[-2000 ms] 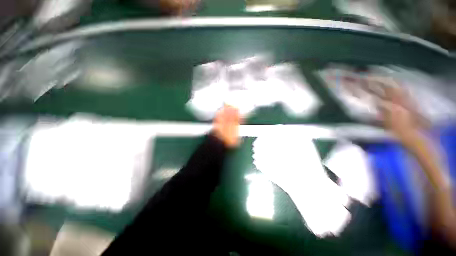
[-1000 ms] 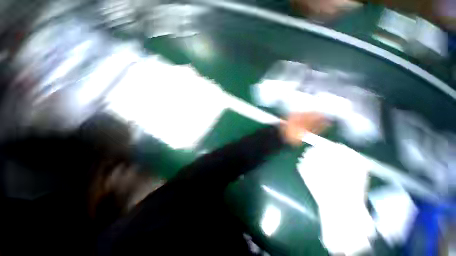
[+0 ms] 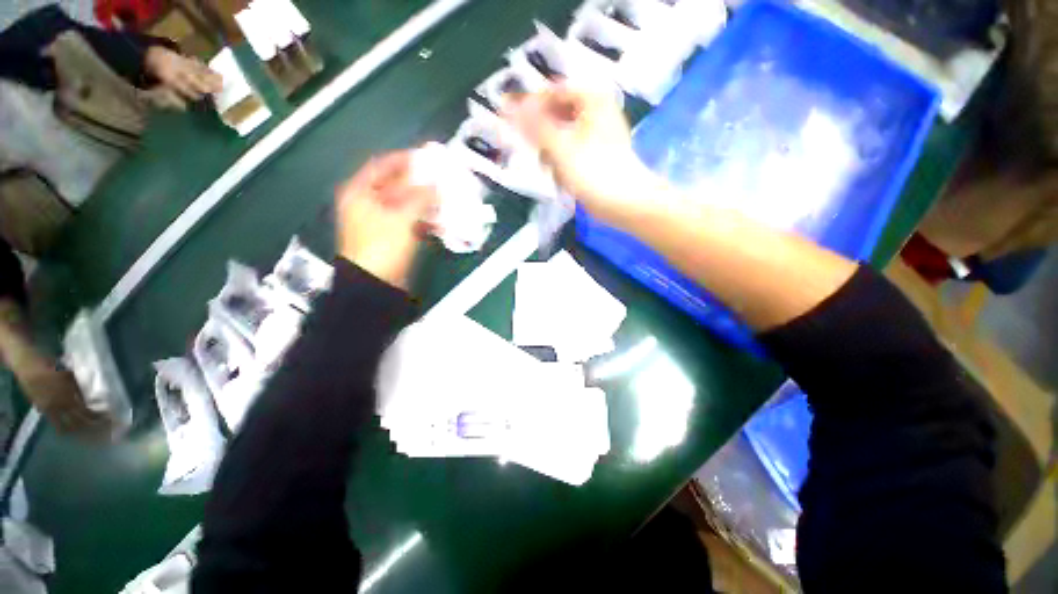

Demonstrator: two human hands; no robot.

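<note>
My left hand is closed around a white translucent part-packed unit, held over the green bench; its fingertips are blurred. My right hand is over a row of part-packed units, white sleeves with dark items in them. Its fingers are bent and blurred, and I cannot tell if they grip one. Another row of units stands at left, partly behind my left sleeve. A fanned stack of white inserts lies nearest me, with a smaller pile of white cards beyond it.
A large blue bin with clear shiny pieces is at right. A whitish rail crosses the bench. People's hands are at upper left, by white boxes, and at left with a white unit. A person's head is at the right edge.
The view has turned to the right, bringing the blue bin fully in. My right hand and arm are now in view over the units. My left hand now has a white unit in it.
</note>
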